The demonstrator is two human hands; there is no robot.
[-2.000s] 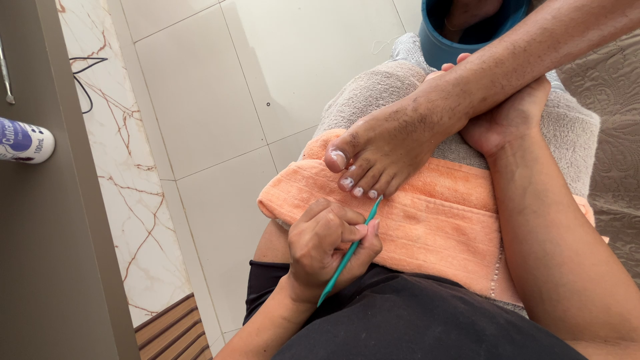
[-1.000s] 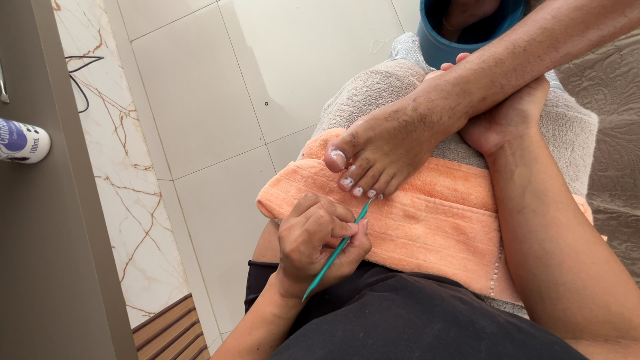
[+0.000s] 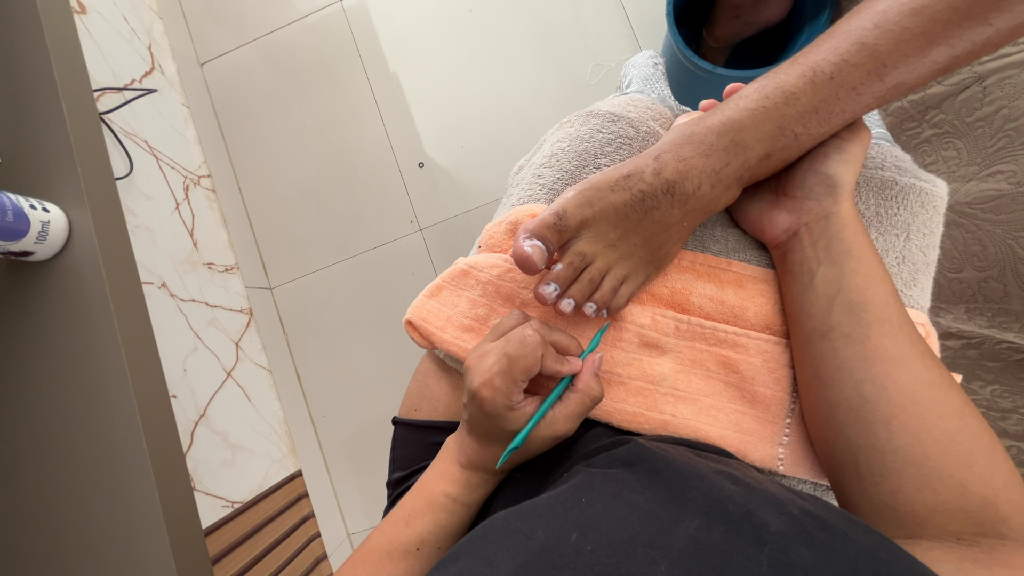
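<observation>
Between the thumb and fingers of my left hand is a thin teal cuticle stick, its upper tip close to the smallest toe of another person's foot. White cream lies on the toenails. My right hand is under that person's ankle and cups it from below, with fingertips showing on the far side. The foot rests over a folded orange towel, which lies on a grey towel across my lap.
A blue bucket with the person's other foot inside stands at the top. At the left, a white and purple bottle is on a grey surface. A dark cable lies beyond its edge. Patterned brown fabric is at the right.
The stick stays near the smallest toe, with its angle slightly changed. My right hand and the held foot have hardly moved.
</observation>
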